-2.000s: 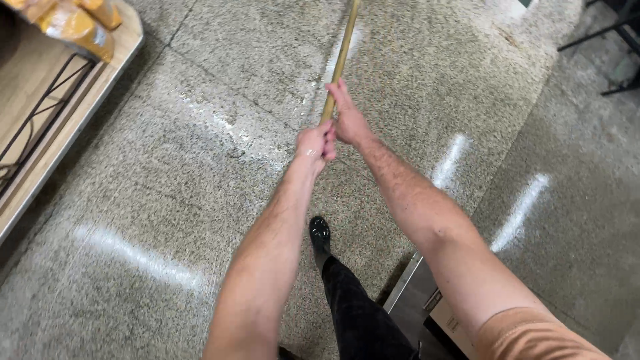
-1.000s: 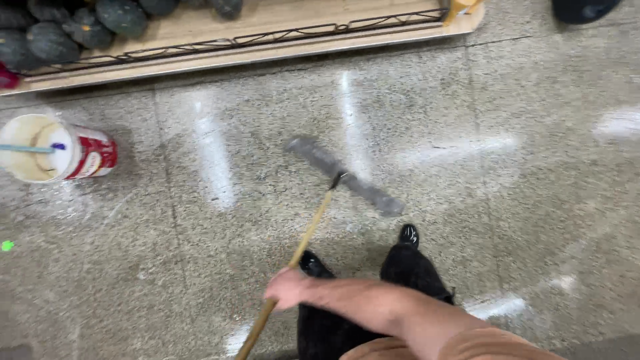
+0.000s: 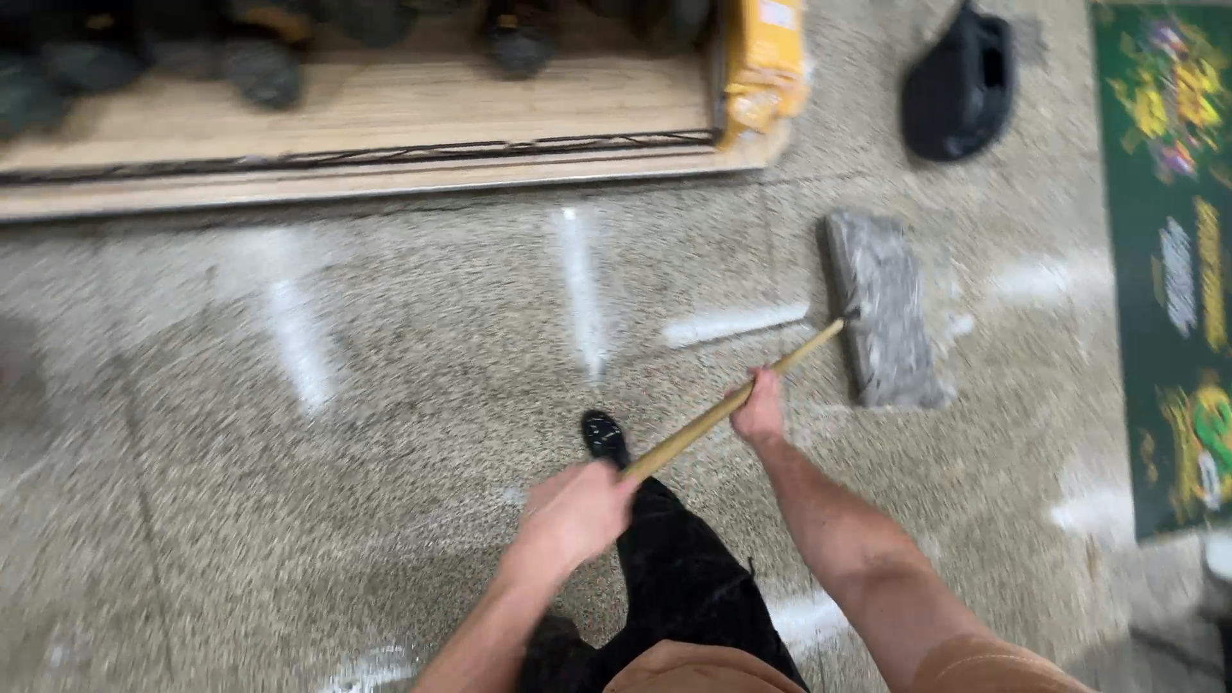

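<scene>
A wooden pole (image 3: pixel 695 428) runs from my hands up and right to a wide grey dust mop head (image 3: pixel 885 313), whose flat fibre pad lies on the speckled floor. My left hand (image 3: pixel 577 510) is closed around the near end of the pole, at lower centre, and looks blurred. Farther along the pole, closer to the mop head, my right hand (image 3: pixel 758 409) grips it. One black shoe (image 3: pixel 603 435) shows just above my left hand, below the middle of the view. The lower end of the pole is hidden by my left hand.
A wooden display shelf (image 3: pixel 462 178) with dark round produce and yellow packages (image 3: pixel 762 63) spans the upper left. A black container-like object (image 3: pixel 956 87) stands on the floor at upper right. A green printed panel (image 3: pixel 1169 289) borders the right side. Light reflections streak the floor.
The mop head was near the middle one second ago and is now at the right. Both hands show on the pole now; one showed then. The view has shifted, and the white-and-red bucket is out of it.
</scene>
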